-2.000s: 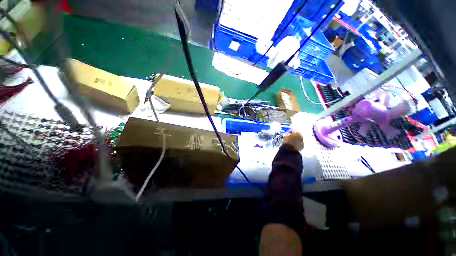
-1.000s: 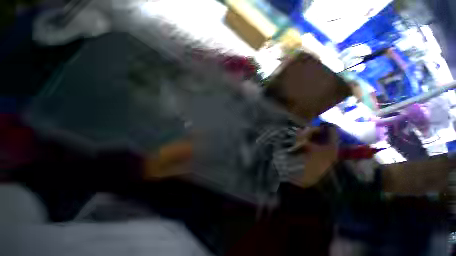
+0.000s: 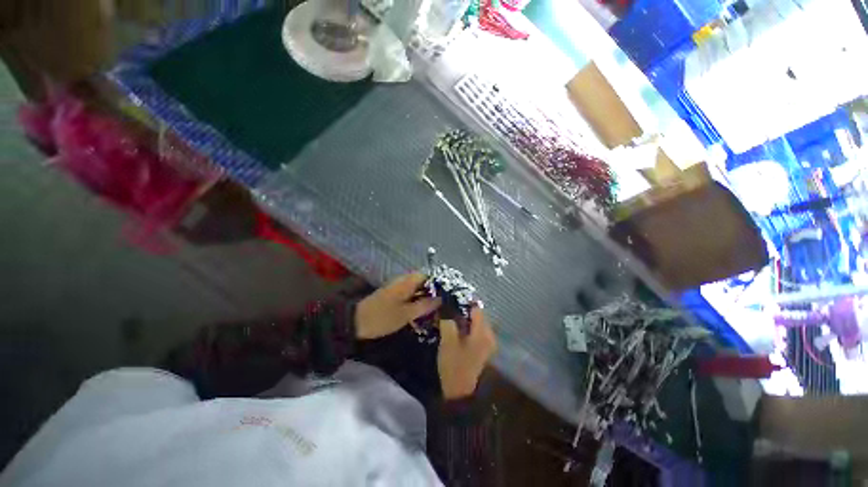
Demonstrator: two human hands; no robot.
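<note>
My left hand (image 3: 392,306) and my right hand (image 3: 464,356) are close together at the near edge of the grey mat (image 3: 362,190). Between them they hold a bunch of short black leads with white tips (image 3: 451,285). The fingertips are partly hidden by the bunch. A fanned bunch of white cable assemblies (image 3: 466,190) with green and pale ends lies mid-mat. A pile of cable assemblies (image 3: 633,357) with grey-white tabs lies to the right.
A white roll (image 3: 328,40) stands at the far left with a translucent bag (image 3: 388,55) beside it. Red-and-black wired parts (image 3: 562,162) lie along a perforated tray (image 3: 481,100). An open brown carton (image 3: 690,228) is behind the mat's right. A red bar (image 3: 738,366) is at right.
The view has swung left from the carton and fan area to the mat and steadied. My hands, apart and blurred a second ago, are now together around the bunch of black leads.
</note>
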